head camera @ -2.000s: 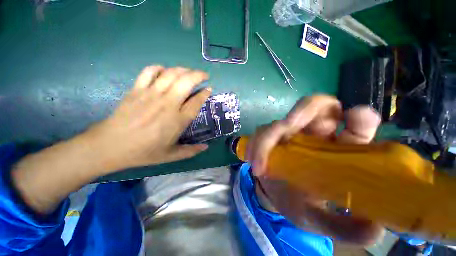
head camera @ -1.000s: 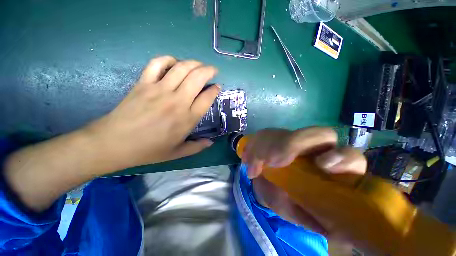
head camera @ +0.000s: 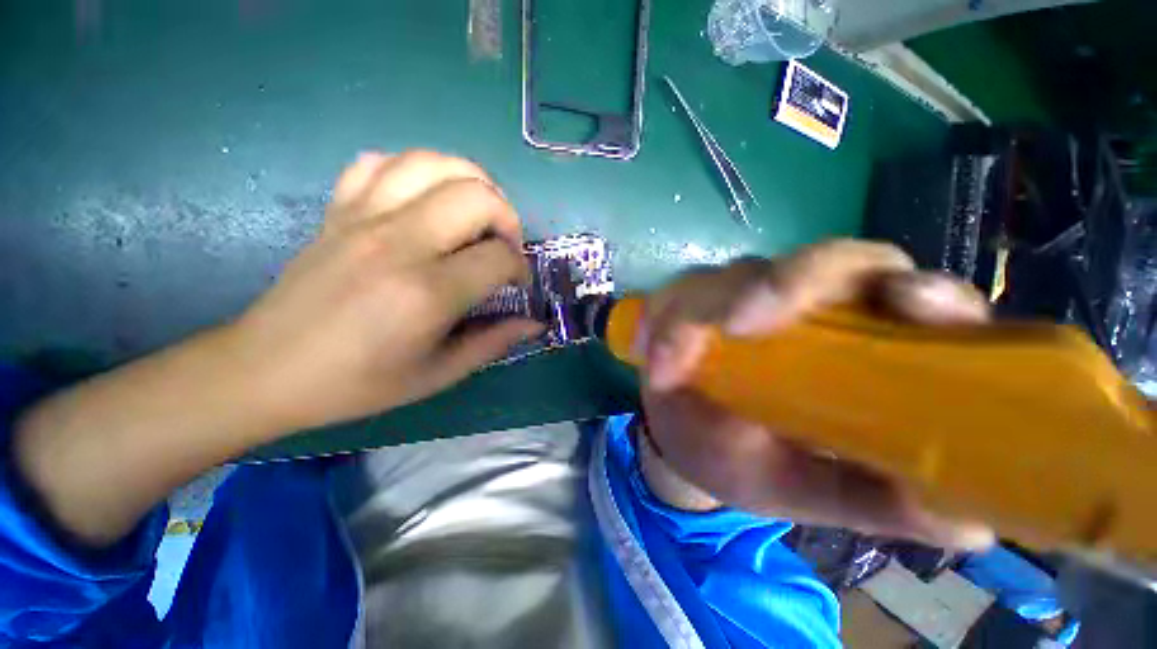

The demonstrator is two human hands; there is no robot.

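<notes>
An open-backed handset [head camera: 577,273] lies on the green bench mat near its front edge, its board end showing. My left hand [head camera: 393,285] lies over its left part, thumb and fingertips at its edges, hiding much of it. My right hand [head camera: 774,368] is wrapped around a thick yellow-orange electric screwdriver [head camera: 939,406], held nearly level. Its dark tip end is over the lower right part of the handset's board. Whether the tip touches a screw cannot be told.
An empty middle frame [head camera: 584,140] lies beyond the handset, with tweezers [head camera: 713,155] to its right. A labelled card or battery [head camera: 811,104] and a clear plastic cup [head camera: 768,28] lie at the upper right. Dark boxes [head camera: 920,209] stand at the right.
The screwdriver tip has moved up from beside the handset's lower right corner to over its board. My left fingers have shifted slightly on the handset, which stays held in much the same place.
</notes>
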